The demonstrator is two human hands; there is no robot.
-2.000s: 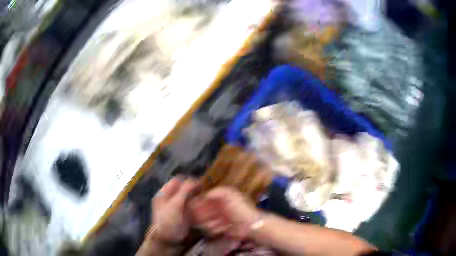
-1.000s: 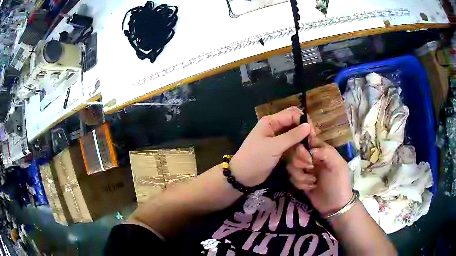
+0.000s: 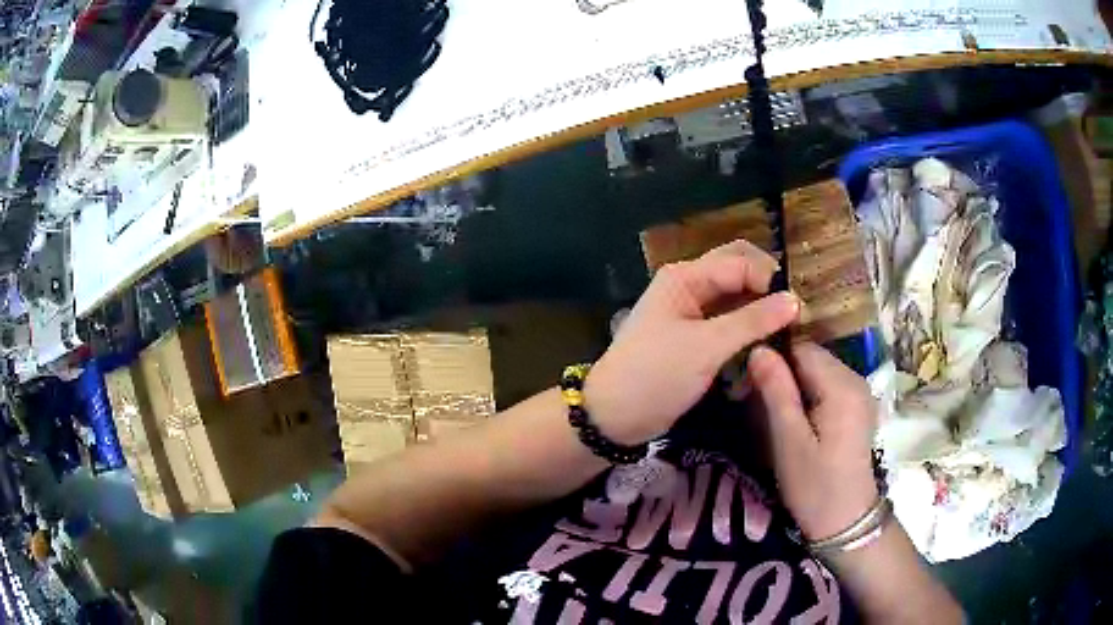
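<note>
A long, narrow black strip (image 3: 763, 122) runs from the top edge of the view, over the table edge, down to my hands. My left hand (image 3: 696, 330) pinches it between thumb and forefinger. My right hand (image 3: 812, 427) is just below and to the right, with thumb and fingers bent close together; the strip's lower end is hidden there, against my black shirt. A tangled bundle of black strip (image 3: 381, 46) lies on the white table (image 3: 525, 73) at the upper left.
A cream sewing machine (image 3: 153, 110) stands at the left. Cartons (image 3: 409, 385) and an orange-edged crate (image 3: 253, 332) are below the table. A wooden board (image 3: 830, 263) lies behind my hands. A blue basket (image 3: 1056, 244) with cream fabric (image 3: 946, 269) is at the right.
The blurred earliest view has become clear. Since one second ago the scene has shifted slightly, and my right hand has moved a little lower, its fingers straighter. My left hand keeps its pinch on the strip.
</note>
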